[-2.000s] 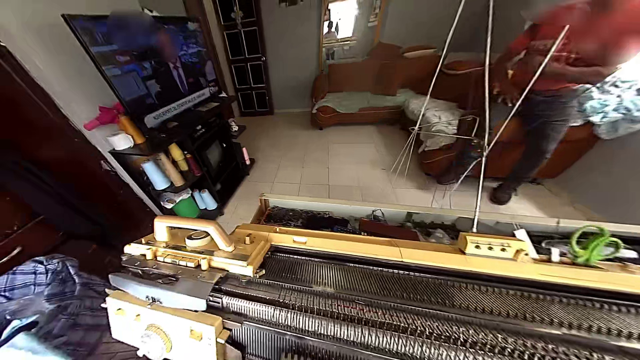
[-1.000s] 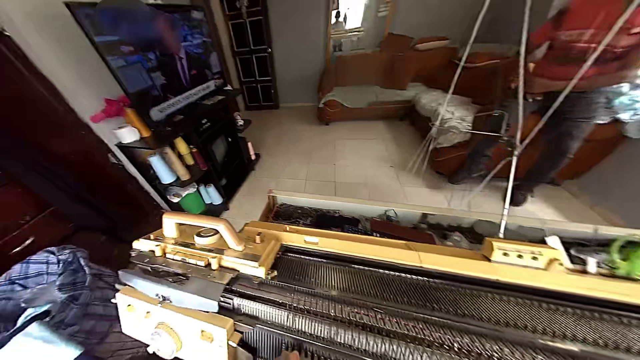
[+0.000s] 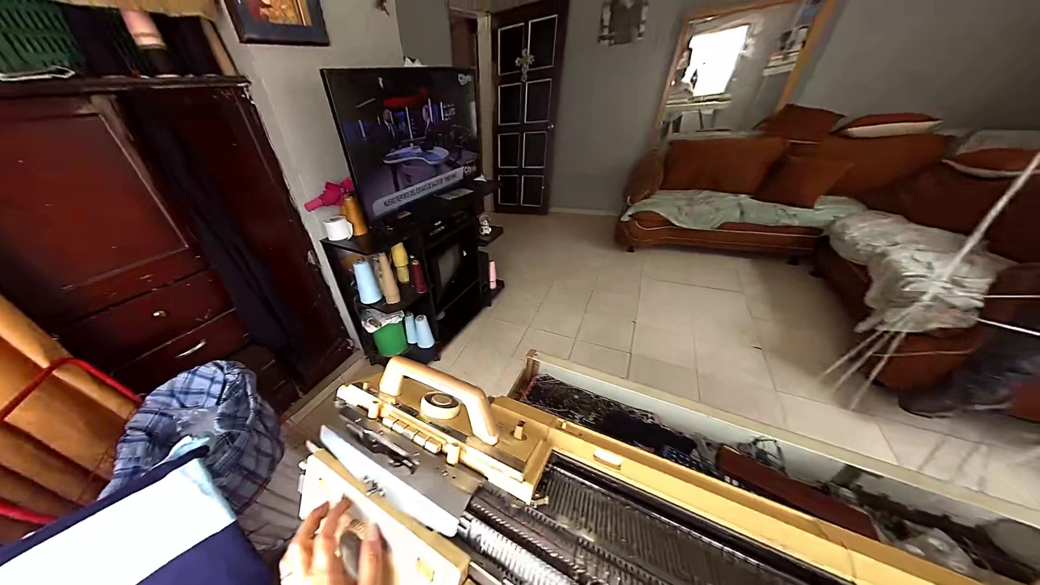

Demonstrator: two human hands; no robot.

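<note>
At the bottom, my left hand (image 3: 335,548) has its fingers around the round knob on the cream front plate (image 3: 406,532) of a knitting machine carriage. A sleeve in white and dark blue (image 3: 154,528) reaches in from the lower left. Behind the plate, the carriage (image 3: 455,431) with its tan handle and round dial sits at the left end of the needle bed (image 3: 634,520). Rows of metal needles run from it toward the lower right. My right hand is out of view.
A long open trough (image 3: 617,422) with cords and odds and ends lies behind the bed. Blue plaid cloth (image 3: 203,422) is heaped at left. Beyond are a black television stand (image 3: 422,268) with yarn cones, a brown sofa (image 3: 723,179) and, at right, a person's shoe (image 3: 934,402).
My left hand has come into view and is now at the knob of the carriage's front plate. The view has swung left, so the standing person is mostly out of the frame.
</note>
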